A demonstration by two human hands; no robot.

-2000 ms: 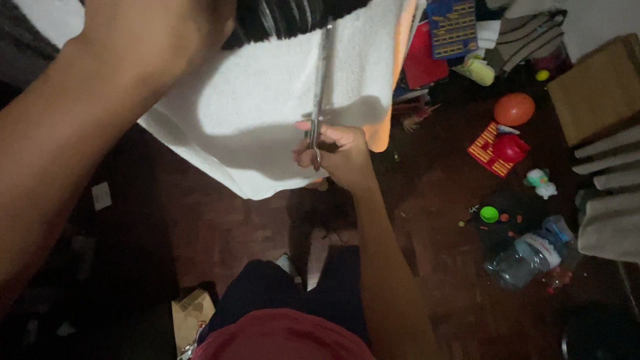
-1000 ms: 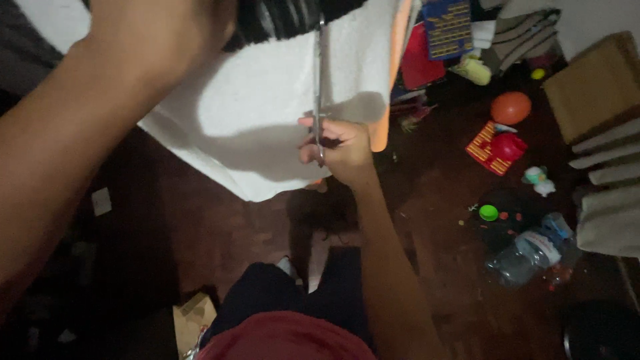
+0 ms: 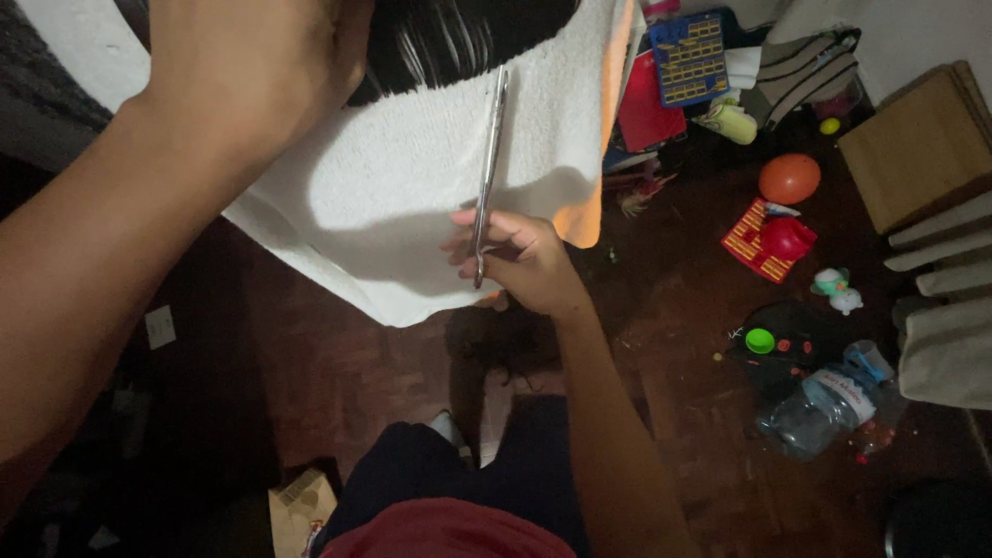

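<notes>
A pair of metal scissors (image 3: 490, 170) is held in my right hand (image 3: 527, 252), blades pointing up the view and close together, over a white towel (image 3: 395, 147). Dark hair (image 3: 465, 35) lies over the towel at the top, its ends cut roughly level. The scissor tips are just below the hair's edge, at its right part. My left hand (image 3: 260, 70) is at the upper left beside the hair; its fingers are hidden behind the hand and the view's edge, so what it holds cannot be seen. An orange cloth (image 3: 585, 221) shows under the towel's right edge.
On the dark wooden floor to the right lie an orange balloon (image 3: 789, 178), a red and yellow toy board (image 3: 756, 240), a large plastic bottle (image 3: 821, 407) and a green cup (image 3: 759, 341). Cardboard (image 3: 914, 147) leans behind them. A paper bag (image 3: 301, 511) stands at the lower left.
The scissor tips have moved down from the hair's edge, onto the towel just below it. My left hand has hardly moved.
</notes>
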